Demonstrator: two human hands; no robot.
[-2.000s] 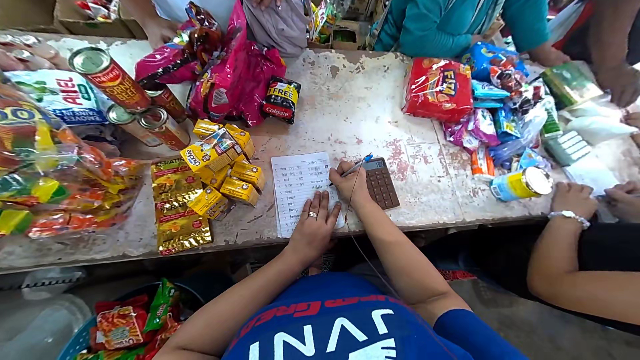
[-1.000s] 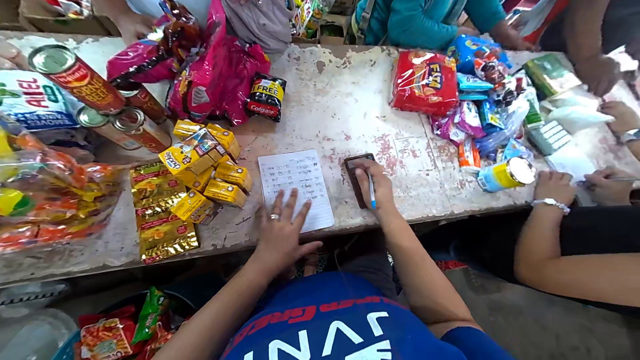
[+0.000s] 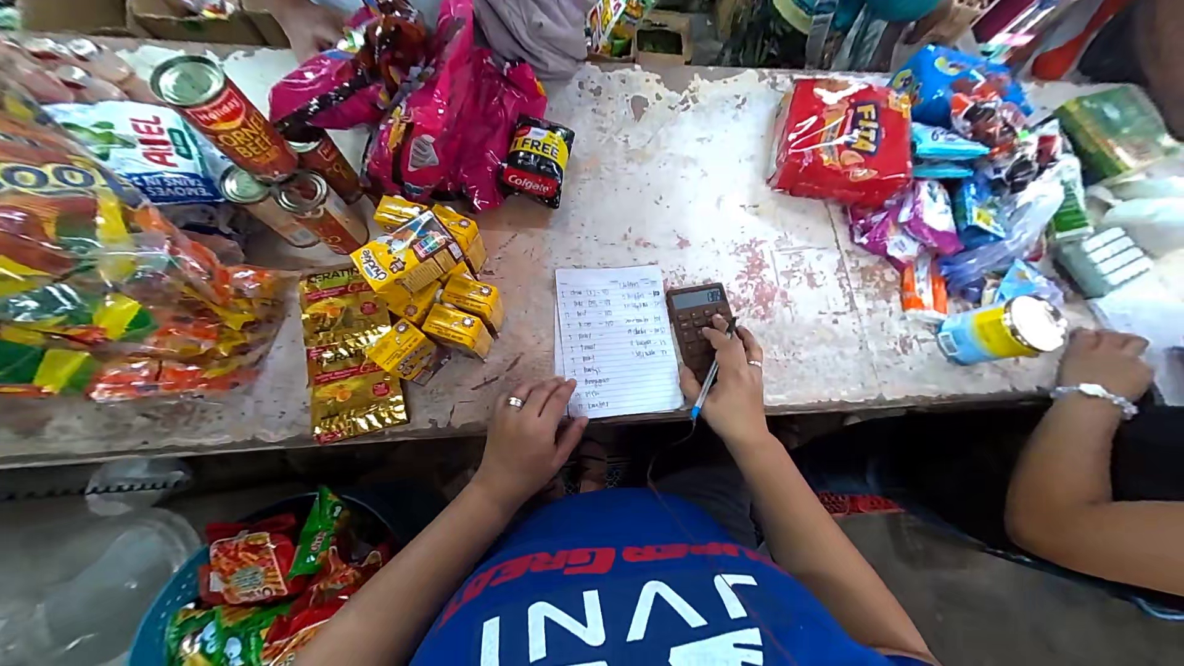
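Note:
A sheet of lined paper [image 3: 620, 347] with a handwritten list lies near the front edge of the worn table. My left hand [image 3: 532, 430] rests at the sheet's lower left corner, fingers loosely spread, a ring on one finger. My right hand [image 3: 731, 379] holds a blue-and-white pen [image 3: 705, 388] while a finger touches the keys of a brown calculator [image 3: 698, 305], which lies flat just right of the paper. Small yellow boxes [image 3: 462, 328] and gold sachets [image 3: 356, 388] lie to the left of my left hand.
Corned beef cans [image 3: 227, 120], pink packs [image 3: 453, 111] and snack bags [image 3: 111, 305] crowd the left side. A red biscuit pack [image 3: 842, 139] and a yellow-and-blue can [image 3: 999, 330] are at right, near another person's forearm [image 3: 1064, 462]. Below the table edge stands a basin [image 3: 157, 601] of packets.
My left hand has moved off the middle of the paper to its lower left corner. Two seconds ago my right hand was at the paper's right edge; now it is on the calculator.

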